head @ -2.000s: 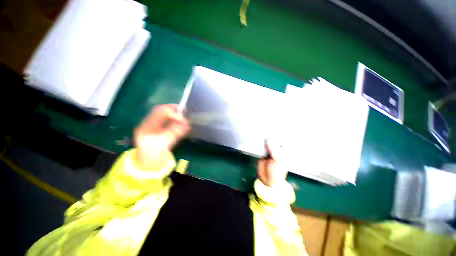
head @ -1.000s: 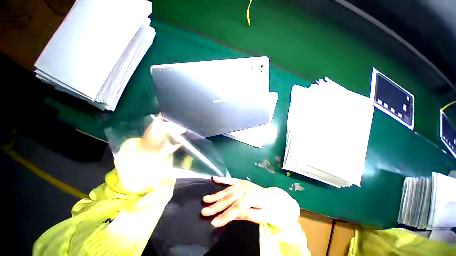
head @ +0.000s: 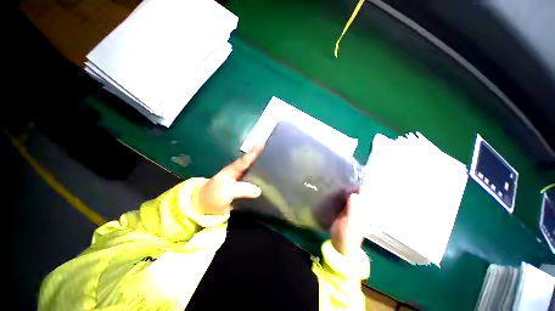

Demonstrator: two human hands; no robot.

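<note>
A grey tablet [head: 301,173] with a small logo near its middle is held tilted over the bench's front part. My left hand [head: 228,185] grips its left end, thumb on the upper face. My right hand [head: 348,225] grips its right end. A white sheet [head: 310,126] lies flat on the green mat behind and partly under the tablet. The clear film seen before cannot be made out. The tablet's underside is hidden.
A white stack [head: 414,197] stands close to my right hand. A larger white stack [head: 161,54] is at the far left. A dark printed card [head: 494,173] lies at the right. A yellow strap [head: 348,29] hangs over the bench. Upright thin pieces [head: 499,288] stand lower right.
Both hands have come from the clear film near my lap to the tablet, now held at both ends and moved nearer to me. The white sheet beneath is more exposed. The view has shifted.
</note>
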